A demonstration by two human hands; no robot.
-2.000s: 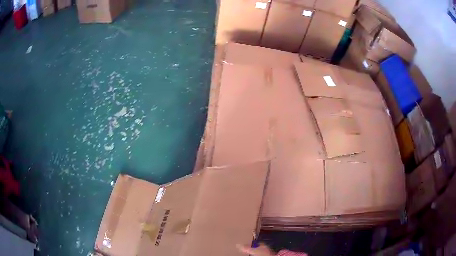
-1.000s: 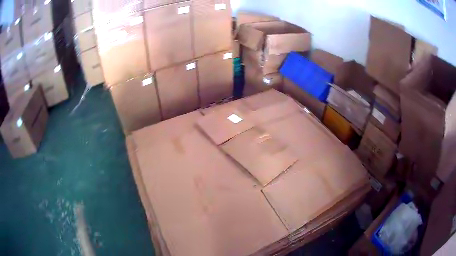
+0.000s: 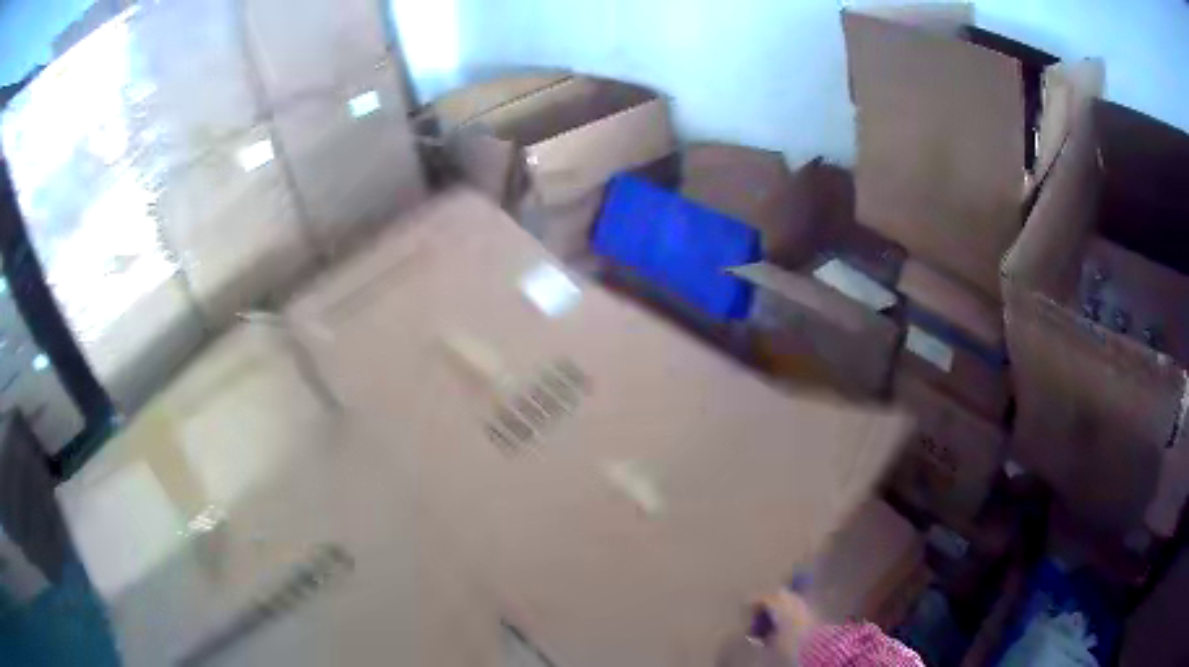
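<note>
A large flattened carton (image 3: 626, 430), blurred, with dark print, a white label and pale tape pieces, fills the middle and lower left and covers most of the stack behind it. My right hand (image 3: 780, 618), small and blurred, is at the carton's lower right edge and appears closed on it. A small dark-purple thing shows beside the fingers, too blurred to name. A red-checked sleeve is behind the hand. My left hand is not in view.
Tall film-wrapped cartons (image 3: 235, 170) stand at the upper left. An open carton (image 3: 587, 137) and a blue bin (image 3: 678, 248) are along the wall. More open cartons (image 3: 1095, 417) stand at the right. White material (image 3: 1056, 641) lies at the lower right.
The view has swung right toward the wall. The flattened carton, out of view one second ago, now covers the stack. My right hand has come back into view at its edge.
</note>
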